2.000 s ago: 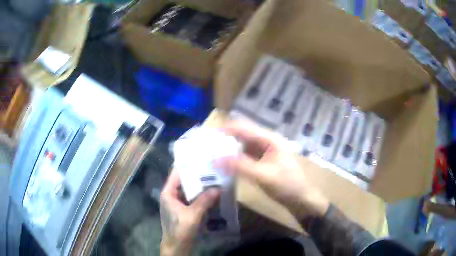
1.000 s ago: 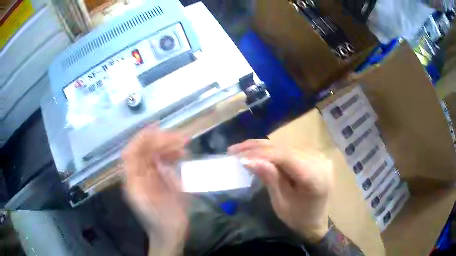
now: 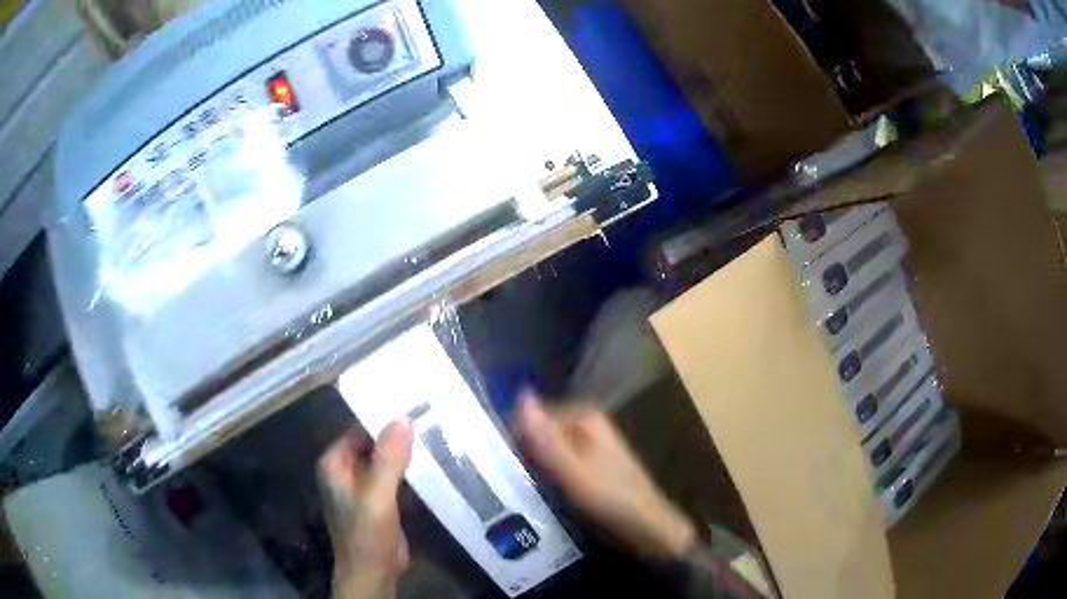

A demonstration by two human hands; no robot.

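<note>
A long white smartwatch box (image 3: 468,468) lies with its pictured front up, its far end at the sealing bar (image 3: 386,316) of the heat sealer (image 3: 386,199). Clear film shows at its far end, against the bar. My left hand (image 3: 372,503) grips the box's left edge, thumb on top and fingers beneath. My right hand (image 3: 585,462) is just right of the box, slightly blurred, fingers partly curled, and does not hold it.
The open large carton (image 3: 778,421) with a row of several watch boxes (image 3: 860,363) stands at the right. Crumpled clear bags (image 3: 205,211) lie on the sealer near its round knob (image 3: 287,248). A second brown carton (image 3: 749,70) and something blue (image 3: 644,105) are beyond.
The box has turned from a blank white face to its pictured front and moved up to the sealing bar. My right hand has let go of it. The view has shifted closer to the sealer.
</note>
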